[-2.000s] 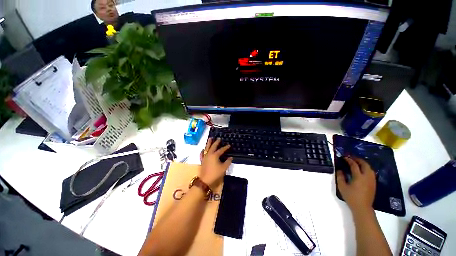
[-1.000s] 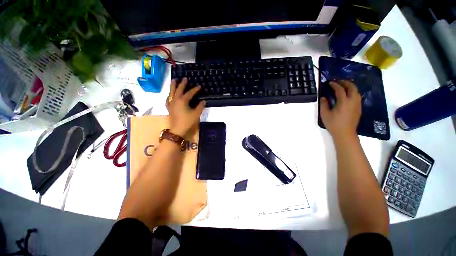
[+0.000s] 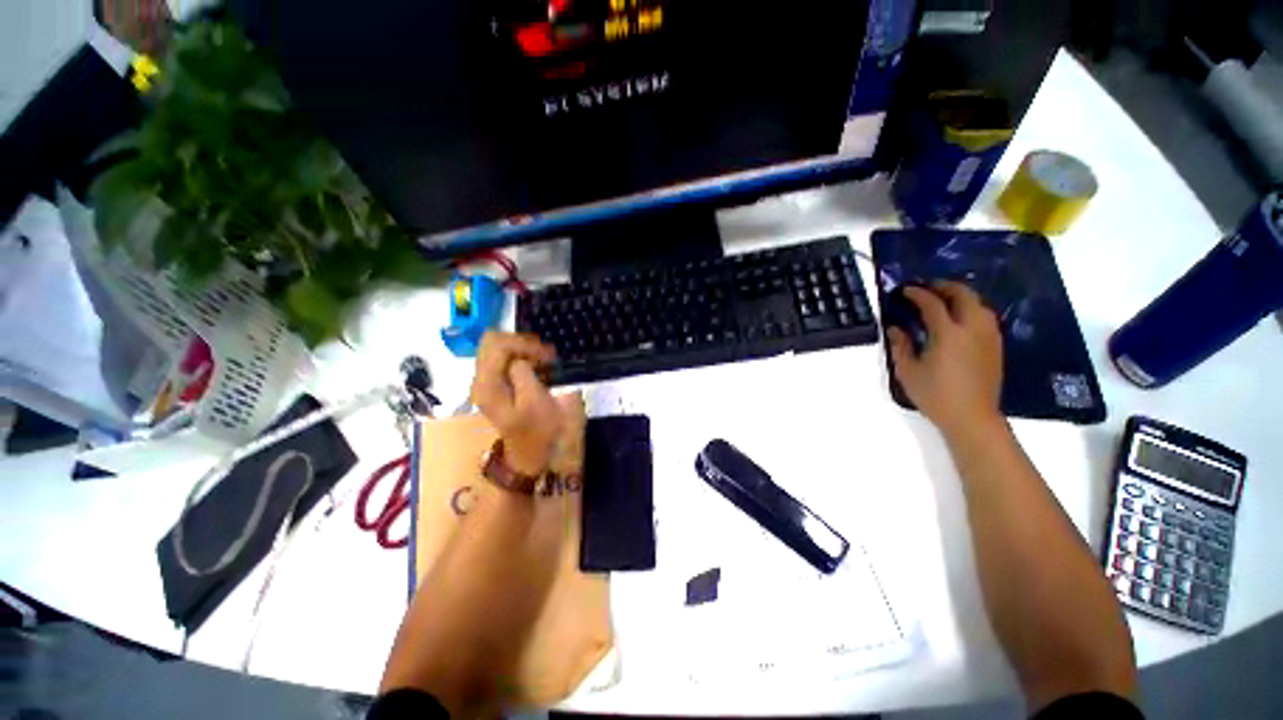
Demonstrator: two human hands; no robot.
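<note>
The black keyboard [image 3: 704, 307] lies below the large monitor [image 3: 605, 120], which shows red and yellow graphics on black. My left hand [image 3: 515, 387] is at the keyboard's left end, fingers curled and slightly blurred; it seems to hold nothing, and whether it touches the keys I cannot tell. Its forearm lies over the tan notebook [image 3: 464, 492]. My right hand [image 3: 953, 352] rests over the dark mouse [image 3: 908, 321] on the dark mouse pad [image 3: 1048, 317], covering most of the mouse.
A smartphone [image 3: 618, 492], a stapler [image 3: 771, 504] and a paper sheet [image 3: 830, 619] lie in front. Left are red-handled scissors [image 3: 384, 502], a black pouch [image 3: 253, 521] and a blue tape dispenser [image 3: 474, 312]. Right are a calculator [image 3: 1175, 521], a flask [image 3: 1196, 298] and yellow tape [image 3: 1047, 191].
The view tilted down, then partly back up. My left hand's fingers, spread on the keys before, are now curled at the keyboard's left edge. My right hand stays on the mouse.
</note>
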